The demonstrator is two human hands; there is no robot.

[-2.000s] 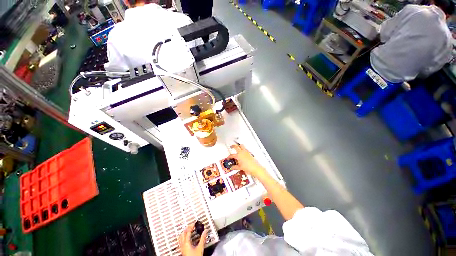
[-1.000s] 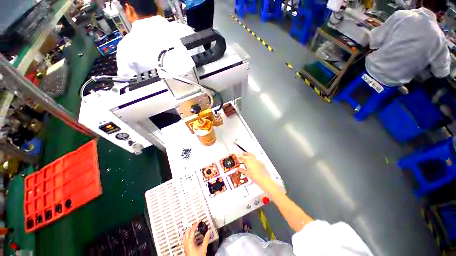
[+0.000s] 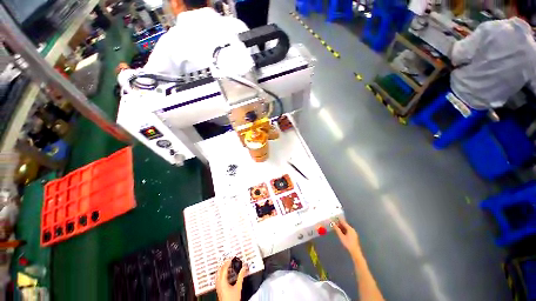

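My left hand (image 3: 228, 282) holds a round black housing (image 3: 235, 266) over the lower edge of the white component tray (image 3: 218, 235). My right hand (image 3: 347, 235) is at the machine's front right corner, fingertips against the front edge, right of the red stop button (image 3: 322, 231); what the fingertips touch is too small to tell. Copper-brown fixtures (image 3: 291, 203) sit grouped on the white machine table (image 3: 258, 176). A round black part (image 3: 281, 183) lies in the upper right fixture. A dark thin tool (image 3: 298, 170) lies right of them.
The gold-yellow machine head (image 3: 257, 141) hangs behind the fixtures. Small black parts (image 3: 233, 169) lie on the table. A red-orange compartment tray (image 3: 88, 194) and a black blister tray (image 3: 150, 270) are on the green bench. A person (image 3: 200, 41) is behind the gantry, another (image 3: 493, 64) at right.
My right hand has moved from the fixtures to the machine's front right corner. My left hand still holds the black housing. The view has shifted slightly.
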